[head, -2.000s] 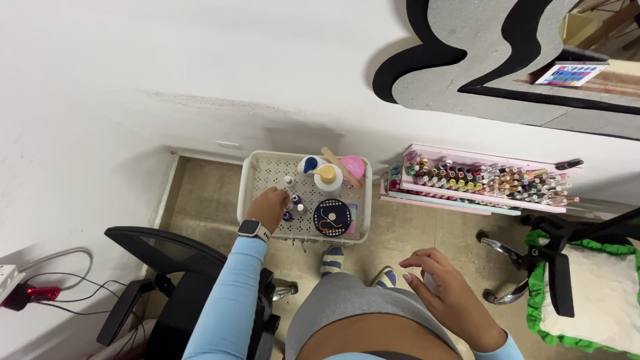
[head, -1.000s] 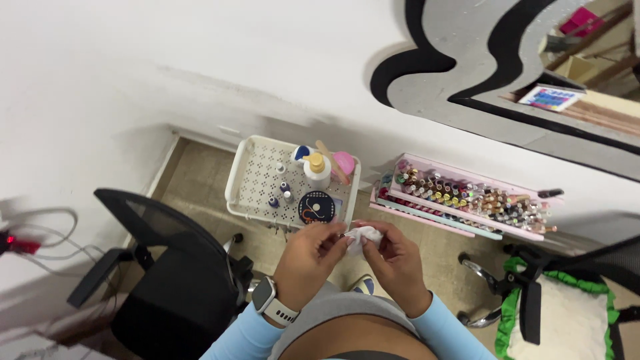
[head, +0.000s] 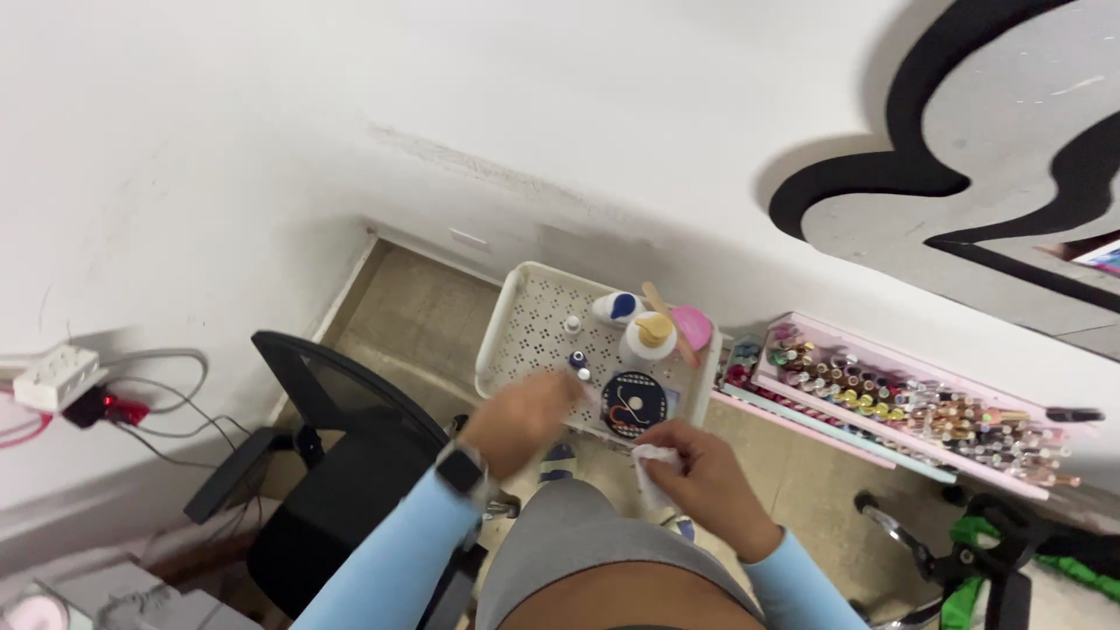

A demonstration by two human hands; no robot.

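My right hand [head: 704, 477] holds a crumpled white tissue [head: 654, 472] between thumb and fingers, in front of the tray's near right corner. Blurred, my left hand [head: 525, 420] is over the near left edge of a white perforated plastic tray [head: 500, 337]; whether its fingers hold something cannot be told. Close beyond its fingertips stand small bottles [head: 577, 360] with dark and white parts, and a white-capped one [head: 571, 325] is farther back. On the tray's right are a round black patterned disc [head: 633, 403], a pump bottle [head: 648, 339] with a yellowish top, a blue-topped white bottle [head: 618, 307], a wooden stick [head: 669, 322] and a pink round item [head: 691, 327].
A pink rack of nail polish bottles [head: 901, 398] lies to the right. At left stands a black office chair [head: 350, 472], with a white power strip [head: 58, 378] and cables by the wall. Another chair's base [head: 971, 560] is at lower right. A black-edged mirror [head: 989, 149] leans upper right.
Both hands were together at the tissue a second ago. Now they are apart: my left hand has moved to the tray's near left edge, and the tissue is in my right hand.
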